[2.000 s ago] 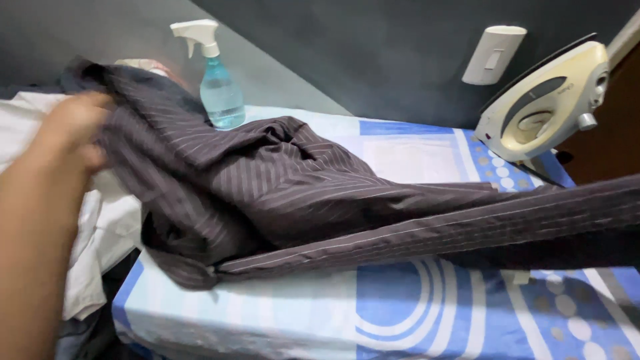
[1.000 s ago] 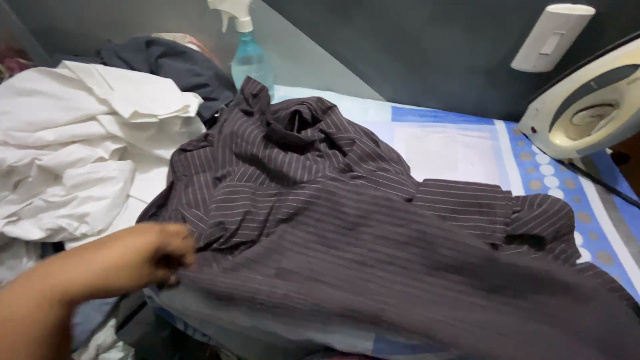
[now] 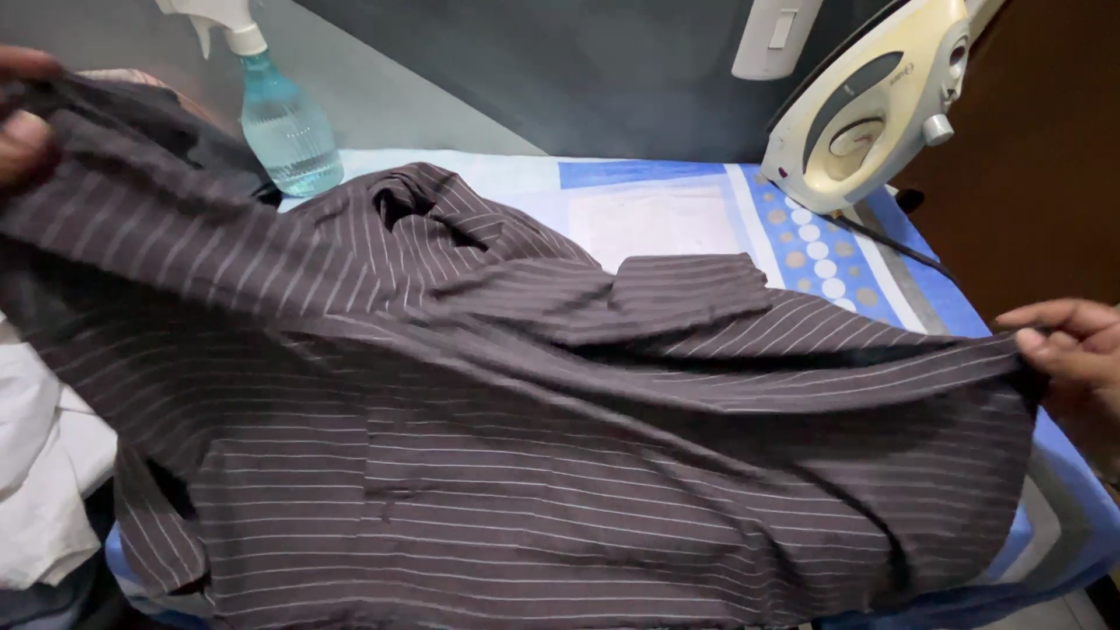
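Note:
A dark brown pinstriped shirt [image 3: 542, 490] lies spread and wrinkled over a surface covered in blue and white patterned cloth [image 3: 647, 210]. At the upper left, partly cut off by the frame edge, my left hand [image 3: 22, 122] grips a raised part of the garment. My right hand [image 3: 1072, 346] pinches its edge at the far right between thumb and fingers. Between the two hands the fabric is drawn out, with a folded sleeve-like part and a bunched part on top. The shirt hangs over the near edge.
A cream clothes iron [image 3: 862, 105] stands tilted at the back right, its cord trailing near the edge. A teal spray bottle [image 3: 289, 127] is at the back left. White clothes [image 3: 44, 472] lie at the left. A light switch [image 3: 774, 39] is on the wall.
My right hand has come into view, holding the shirt's right edge. My left hand has moved up and left from beside the white clothes, lifting the left part of the shirt.

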